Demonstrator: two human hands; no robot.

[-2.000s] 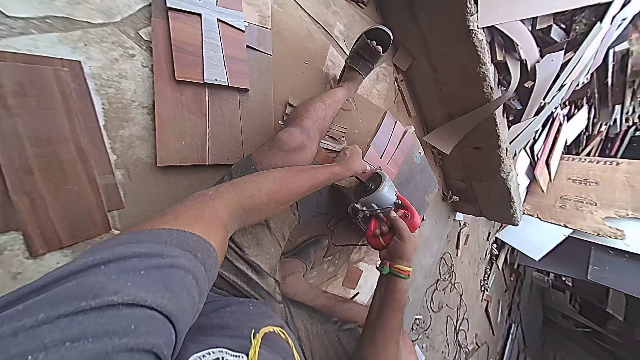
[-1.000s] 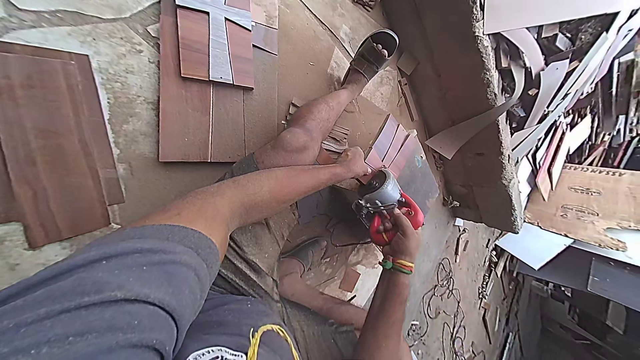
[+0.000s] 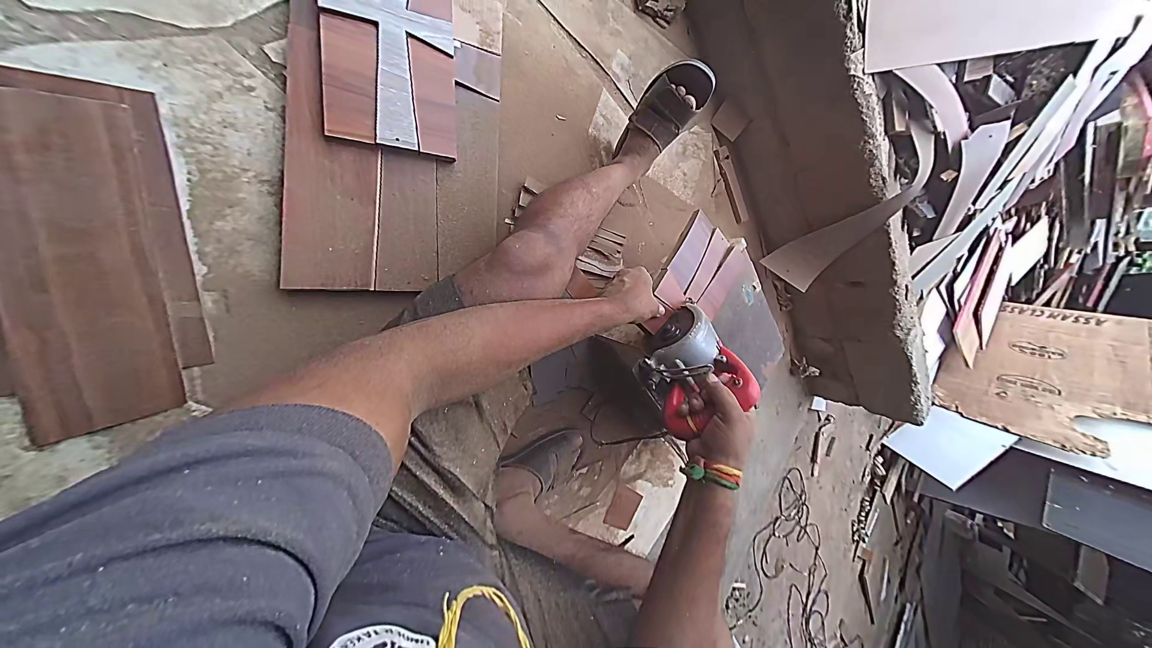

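My left hand [image 3: 634, 295] is closed at the near edge of a reddish-brown board [image 3: 706, 261] with lengthwise lines, its thumb close to the tool. My right hand [image 3: 715, 414] grips the red handle of a grey and red hand-held power saw [image 3: 688, 342]. The saw's grey front is against or just over the board's near end, right beside my left fingers. Its blade and the exact point of contact are hidden. The board lies over a dark, flat-topped support [image 3: 760, 315]. Thin cut wood strips [image 3: 601, 252] lie beyond my left hand.
Large brown panels [image 3: 81, 261] lie at the left. Another panel [image 3: 328, 216] bears a board with a grey cross shape [image 3: 396, 81]. A rough-edged slab [image 3: 810, 198] stands at the right, beside piled offcuts [image 3: 1017, 180]. A loose cable [image 3: 792, 549] lies on the floor. My sandalled foot [image 3: 670, 99] is ahead.
The saw in my right hand has shifted slightly up and to the right. My left hand stays at the board's near edge.
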